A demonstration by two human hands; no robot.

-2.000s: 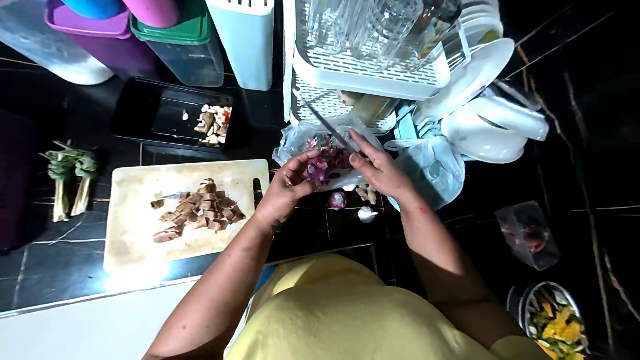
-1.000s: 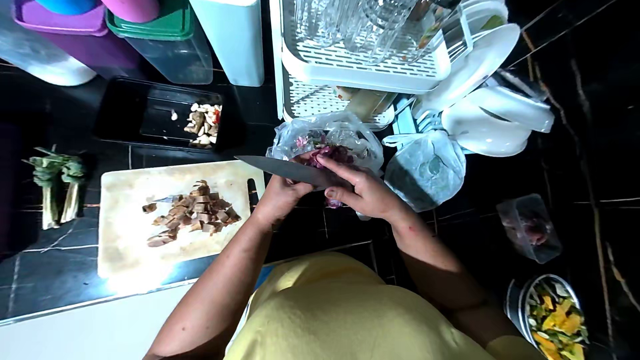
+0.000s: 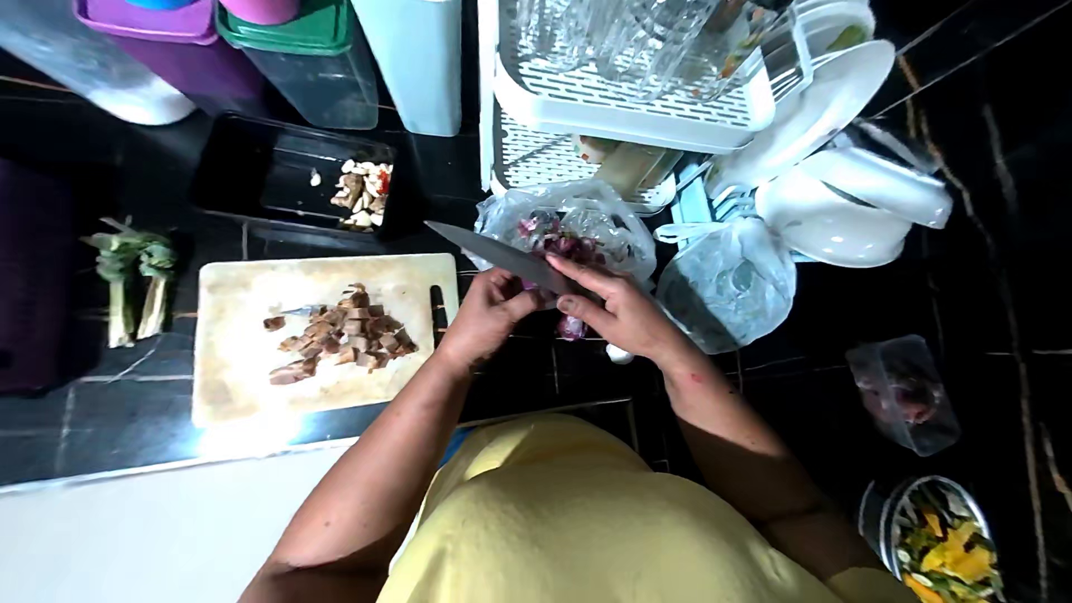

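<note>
My right hand (image 3: 615, 310) grips a kitchen knife (image 3: 502, 255), its blade pointing to the upper left across my left hand. In my left hand (image 3: 494, 314), just under the blade, is a small purple shallot, mostly hidden by the fingers and the knife. Behind both hands lies a clear plastic bag (image 3: 620, 218) with purple shallot skins (image 3: 565, 243) in it. Another shallot (image 3: 572, 327) rests on the dark counter below the knife, near a white garlic bulb (image 3: 620, 354). Left of my hands, a cutting board (image 3: 234, 293) carries brown diced pieces (image 3: 352, 331).
A black tray (image 3: 285, 222) with chopped garlic stands behind the board, tied green stalks (image 3: 134, 276) at its left. Tall containers and a dish rack (image 3: 628, 126) line the back. White bowls, a tied plastic bag (image 3: 729, 285), a clear box (image 3: 904, 394) and a vegetable-filled bowl (image 3: 888, 519) are at right.
Two seconds ago the knife pointed up steeply and purple shallots showed between my hands over the bag. The blade has since swung down to the left, and my hands are now nearer me.
</note>
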